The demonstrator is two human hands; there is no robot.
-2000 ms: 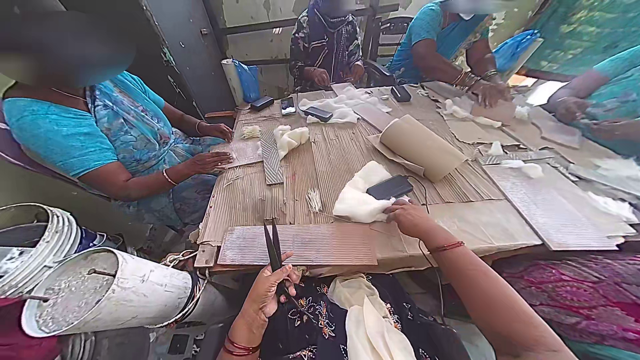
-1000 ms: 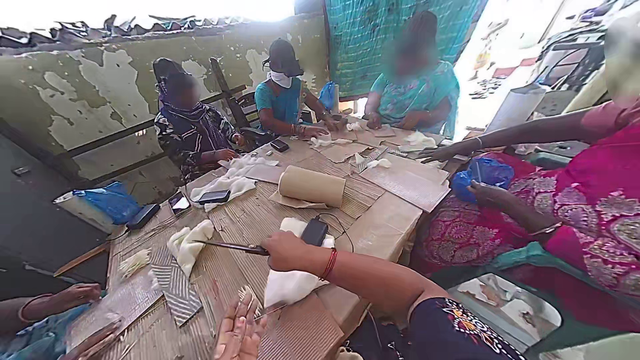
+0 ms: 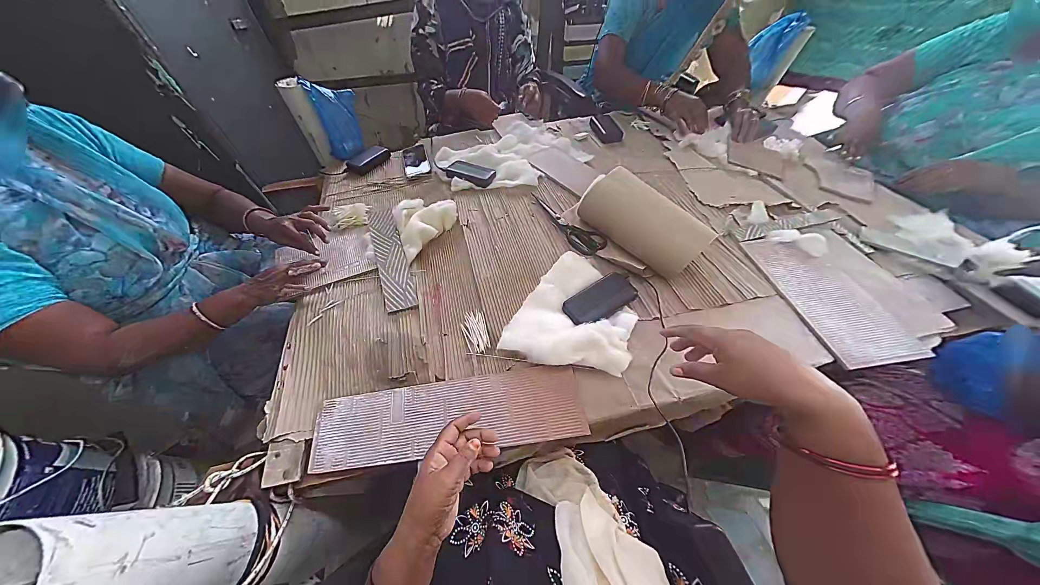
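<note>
My left hand (image 3: 455, 467) is raised, fingers curled loosely, at the near edge of a ridged board (image 3: 447, 414); whether something small is between its fingertips cannot be told. My right hand (image 3: 731, 361) hovers with fingers apart beside a black cable (image 3: 660, 382), nothing in it. To its left a black case (image 3: 600, 298) rests on white cotton wool (image 3: 544, 325). A bundle of thin white sticks (image 3: 475, 333) lies left of the cotton. Black-handled scissors (image 3: 578, 236) lie against a roll of brown paper or card (image 3: 646, 219).
Corrugated cardboard (image 3: 455, 301) covers the table. Co-workers sit around it; one at the left rests both hands on a ridged board (image 3: 337, 258). A patterned strip (image 3: 390, 260) and cotton (image 3: 424, 226) lie nearby. Another ridged board (image 3: 845, 301) is at the right. A white bucket (image 3: 138, 544) stands lower left.
The scissors, in my left hand two seconds ago and near my right hand one second ago, now lie by the roll. My right hand has come back from the table's middle. The view has swung left.
</note>
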